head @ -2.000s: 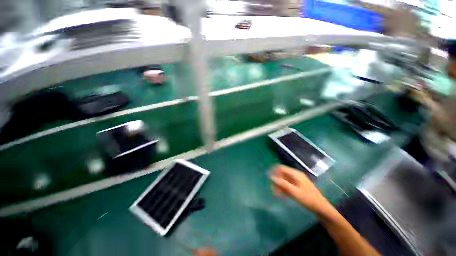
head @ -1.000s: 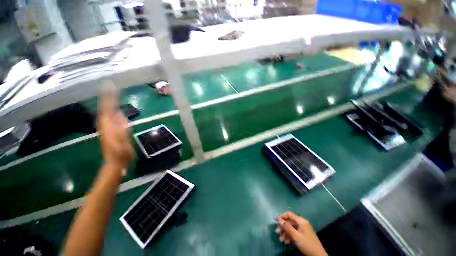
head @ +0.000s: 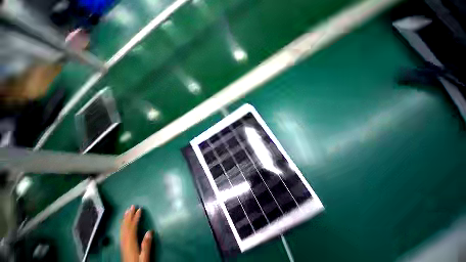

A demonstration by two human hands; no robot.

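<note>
A solar panel [head: 258,176] with dark gridded cells and a white frame lies face up and slanted on the green bench top, with bright glare on it. A dark edge shows under its left side. My left hand [head: 134,238] is at the lower left, cut off by the bottom edge, fingers apart, empty and not touching the panel. My right hand is out of the picture. A second framed panel [head: 88,225], blurred, lies left of my left hand.
Another framed panel [head: 98,120] sits at the upper left beyond a white edge strip [head: 255,77]. A pale post [head: 56,160] crosses the left side. Dark framed pieces [head: 434,61] lie at the upper right. A pale surface [head: 439,245] shows at the lower right.
The view has turned and come closer to the middle panel, which looks larger. My left hand has come down from the shelf area to low over the bench. My right hand has left the picture.
</note>
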